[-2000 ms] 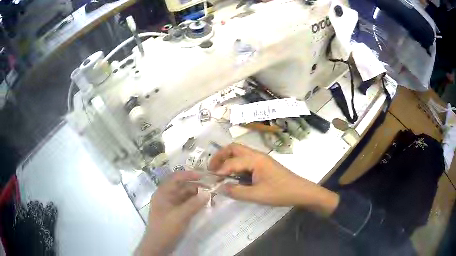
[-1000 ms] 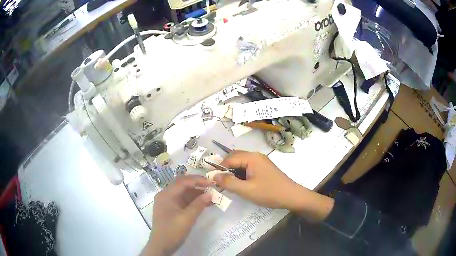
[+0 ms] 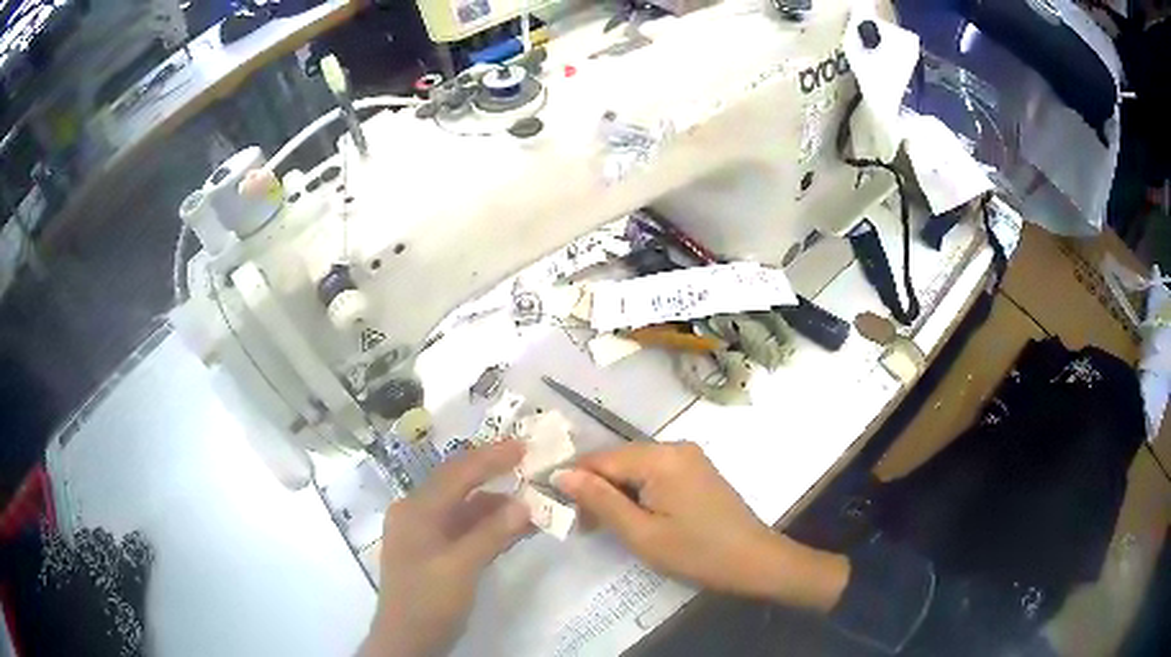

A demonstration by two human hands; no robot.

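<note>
My left hand [image 3: 450, 533] pinches a small cream-white label [image 3: 551, 511] between thumb and fingertips above the machine table. My right hand [image 3: 687, 520] meets it from the right, thumb and finger closed at the label. A thin dark blade of the thread snips [image 3: 545, 490] shows at the label; their handle is mostly hidden in my right hand. Other cream-white labels [image 3: 550, 440] lie just behind my fingertips. Slim grey tweezers [image 3: 597, 411] lie on the table behind my right hand, pointing up-left.
The lockstitch machine [image 3: 539, 154] spans behind my hands, its needle area left of them. Under its arm lie a printed white strip [image 3: 693, 293], an orange-yellow stick [image 3: 674, 338], beige-green bundles and a black handle [image 3: 815, 321]. Dark cloth [image 3: 1027, 475] lies in a cardboard box at right.
The snips' blade, raised above the labels a second ago, is now lower, at the label. My right hand has moved slightly right and down, uncovering more of the tweezers.
</note>
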